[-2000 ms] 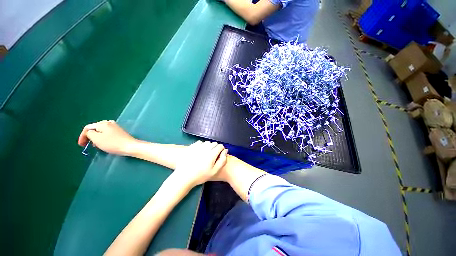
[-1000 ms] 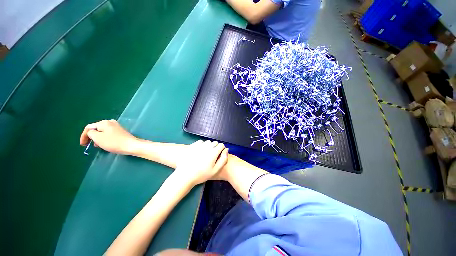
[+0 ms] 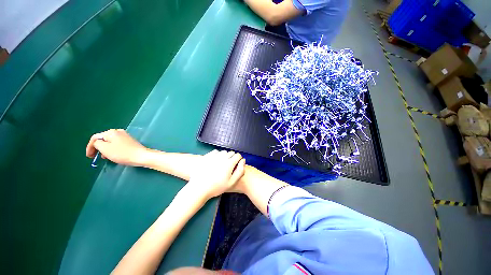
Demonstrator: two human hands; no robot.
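My right hand [image 3: 116, 146] is at the end of the outstretched forearm, over the edge of the green ledge beside the darker belt. Its fingers are curled around a thin silvery wire piece, likely a torsion spring [image 3: 95, 160], whose end sticks out below them. My left hand [image 3: 218, 171] lies over my right forearm, with its fingers wrapped across it. A large tangled spring pile [image 3: 317, 94] lies in a black plastic tray [image 3: 226, 115], to the right of my hands. A stray spring [image 3: 265, 42] lies near the tray's far left corner.
The green ledge [image 3: 177, 86] runs along the dark green conveyor belt [image 3: 107, 70]. A blue crate [image 3: 290, 173] is under the tray. A person in a light-blue shirt [image 3: 320, 21] sits beyond it. Across the taped aisle are blue crates [image 3: 428, 24], cartons [image 3: 447, 64] and brown sacks [image 3: 472, 122].
The spring's visible end has shifted slightly at my right fingertips. My left hand and both forearms have hardly moved. The other person's sleeve has shifted slightly to the right.
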